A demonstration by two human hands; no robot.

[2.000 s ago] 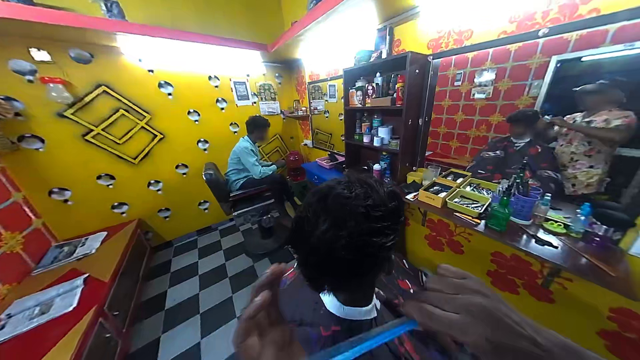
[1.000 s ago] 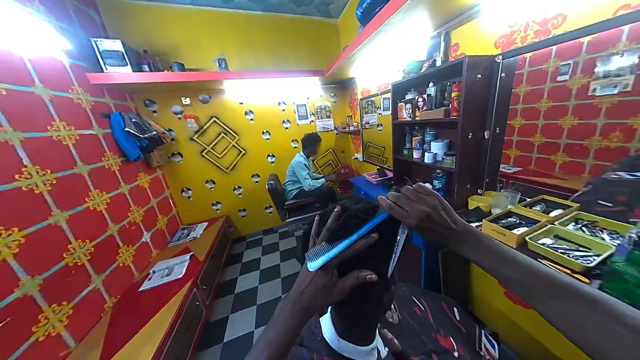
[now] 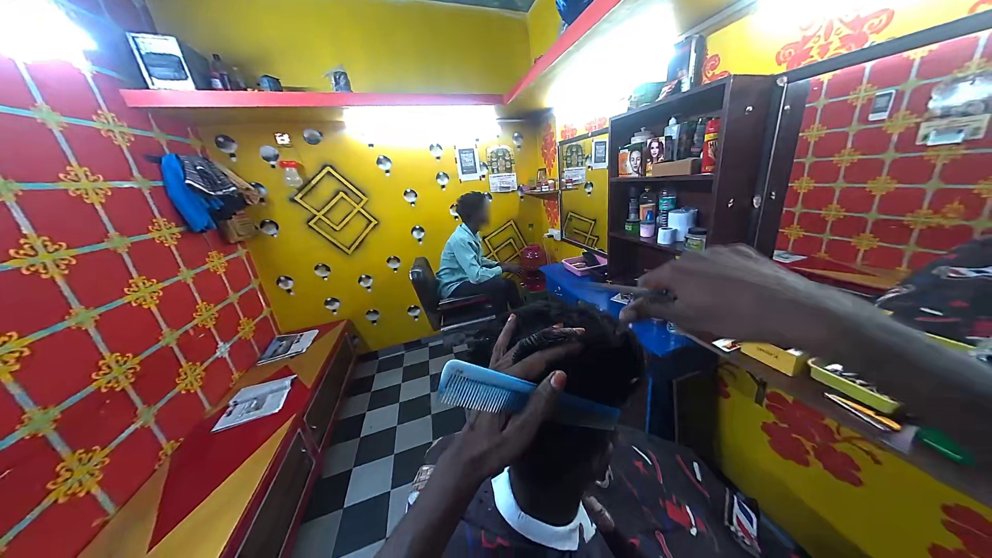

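Note:
A person with dark hair (image 3: 577,333) sits with their back to me, in a dark patterned barber's cape (image 3: 651,496) with a white neck strip (image 3: 527,519). My left hand (image 3: 515,403) lies against the back of the head and holds a blue comb (image 3: 484,387) between thumb and fingers, its teeth pointing down. To the right of the crown, my raised right hand (image 3: 682,291) is closed on slim metal scissors (image 3: 612,288), blurred, whose blades point left above the hair. How far the blades are parted cannot be told.
Another person (image 3: 469,260) sits in a black chair at the back. At right, a counter (image 3: 821,403) bears yellow trays (image 3: 852,384) of tools beneath a mirror. A dark shelf unit (image 3: 736,155) holds bottles. Newspapers (image 3: 256,401) lie on the left bench.
My right hand with the scissors has moved from the head out to the right. My left hand keeps the comb, now lower at the back of the head. The view has swung left since the earliest frame.

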